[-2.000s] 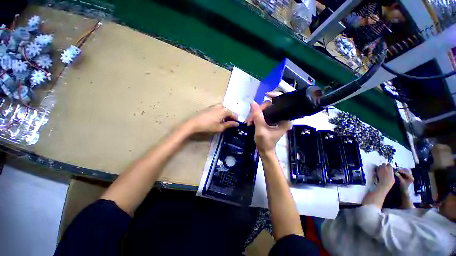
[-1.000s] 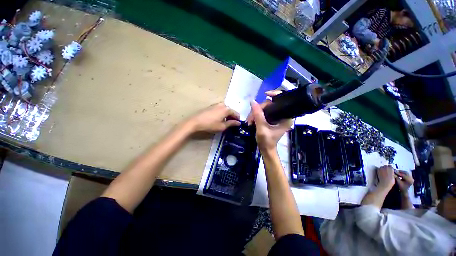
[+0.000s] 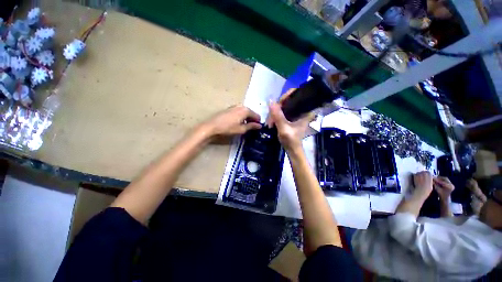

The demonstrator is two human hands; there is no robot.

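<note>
A glossy black plastic housing with a pale round spot lies on white paper in front of me. My left hand is at its top left corner, fingertips touching its upper edge; whether they pinch a small part cannot be seen. My right hand is wrapped around a thick black electric screwdriver, tilted above the housing's top end. The bit and any screw are hidden by my fingers. A blue-and-white screw feeder stands behind, partly covered by the screwdriver.
Black housings stand in a row at right, with a heap of small metal parts behind. White toothed pieces lie at far left on a brown board. A green belt runs behind. A co-worker's hands are at right.
The view has shifted slightly. The screwdriver looks lower and blurred, its cord end swung a little to the left. Both hands remain at the housing's top end.
</note>
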